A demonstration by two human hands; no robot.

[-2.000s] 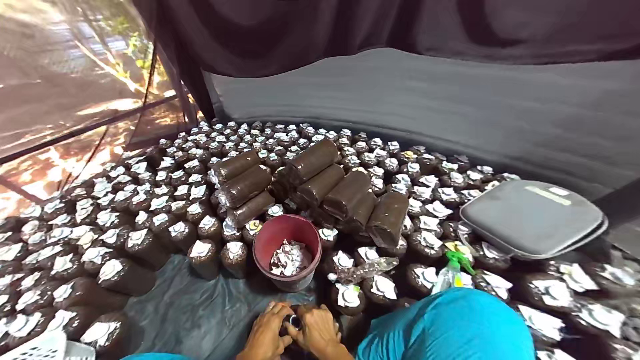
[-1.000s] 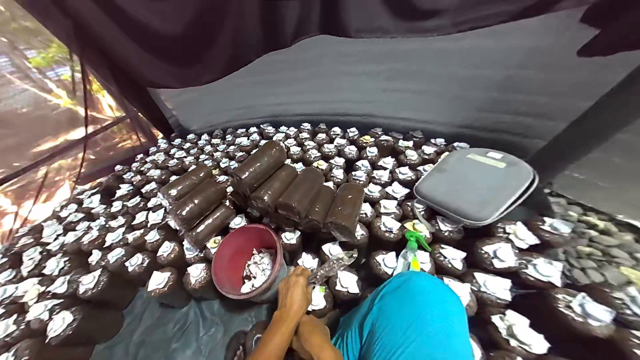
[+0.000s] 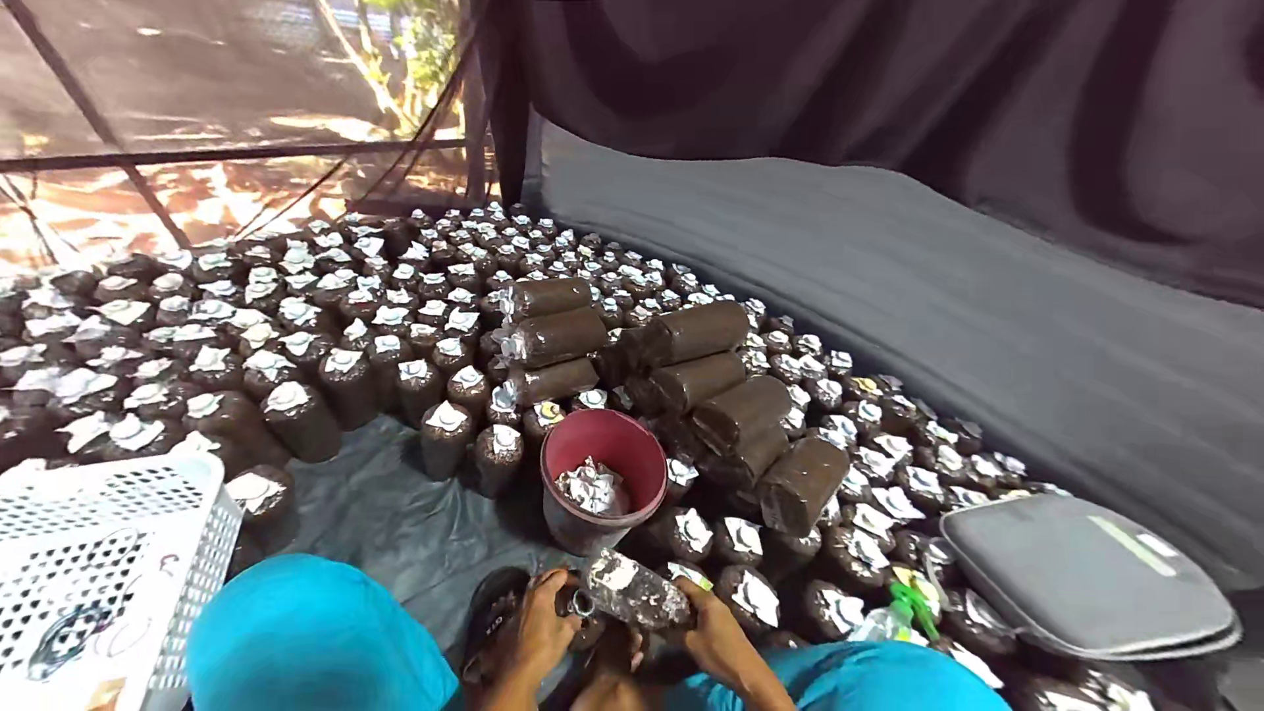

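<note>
My right hand point(image 3: 706, 617) holds a clear bottle point(image 3: 637, 590) with whitish, crumbly contents, tilted with its bottom end in that hand. The bottle's other end points left, just above my left hand point(image 3: 545, 617). My left hand grips the neck of a dark filled bag, which has a ring at its opening point(image 3: 583, 601); the bag's body is mostly hidden between my feet. Right beyond the hands stands a red bucket point(image 3: 604, 444) with crumpled whitish paper or foil pieces point(image 3: 592, 487) inside.
Many upright dark bags with white caps point(image 3: 288, 397) surround me. Several bags lie stacked point(image 3: 699, 333) behind the bucket. A white plastic basket point(image 3: 209, 494) is at left. A spray bottle point(image 3: 894, 617) and grey lid point(image 3: 1081, 573) are at right. Dark sheeting point(image 3: 395, 533) covers the floor.
The clear bottle, lying on the bags right of the bucket in the earliest frame, is now in my right hand. The view has swung left.
</note>
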